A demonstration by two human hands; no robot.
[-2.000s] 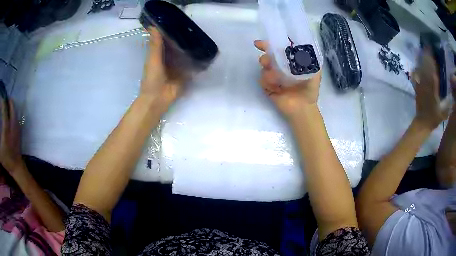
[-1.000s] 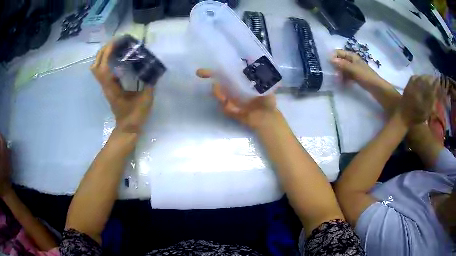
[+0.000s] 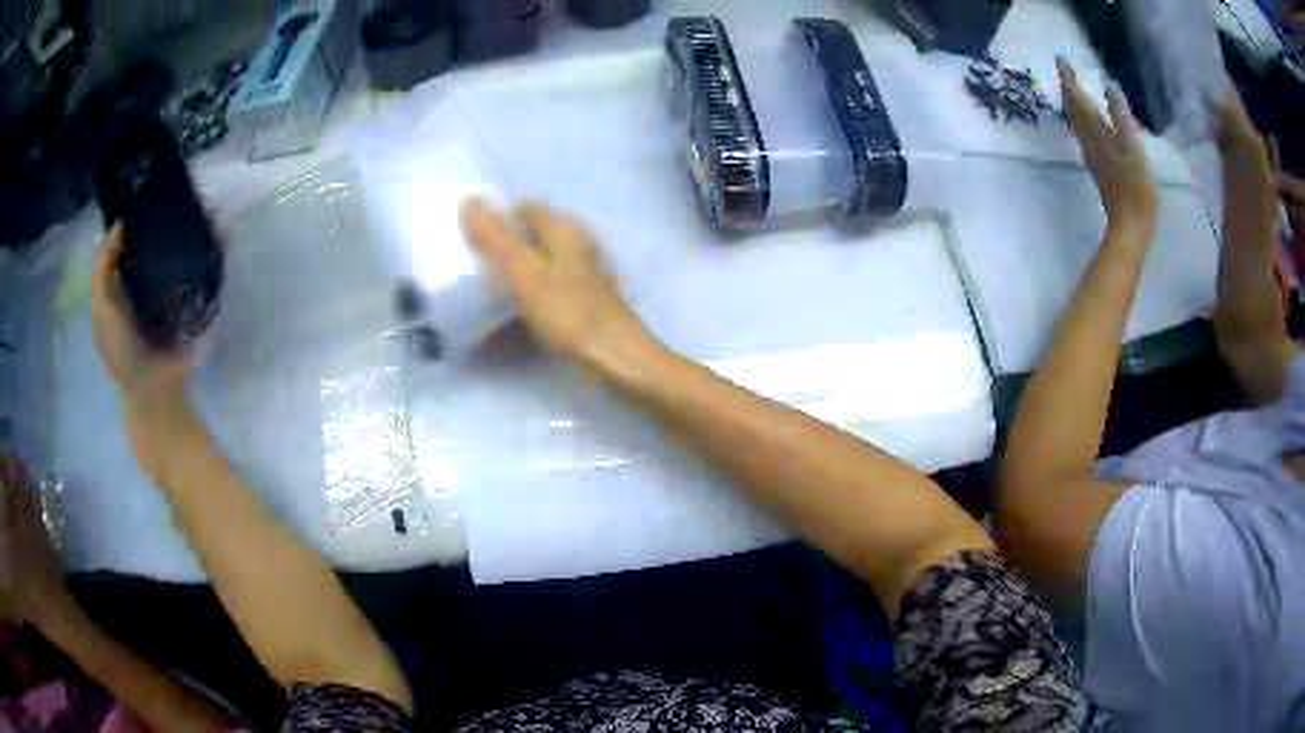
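My left hand holds a black base housing upright at the far left, above the foam sheet. My right hand is on the frosted translucent cover left of centre. The cover is blurred, with dark spots at its lower end; the fan face does not show clearly. Some of my right fingers are hidden behind or blurred against the cover.
An assembled unit with black ribbed ends lies at the back centre. A product box stands at the back left. Small black fittings lie at the back right. Other people's hands are at the right and the left edge.
My right hand has carried the translucent cover left and turned it over or aside. My left hand has moved to the far left with the black housing. The neighbour's hands on the right have lifted.
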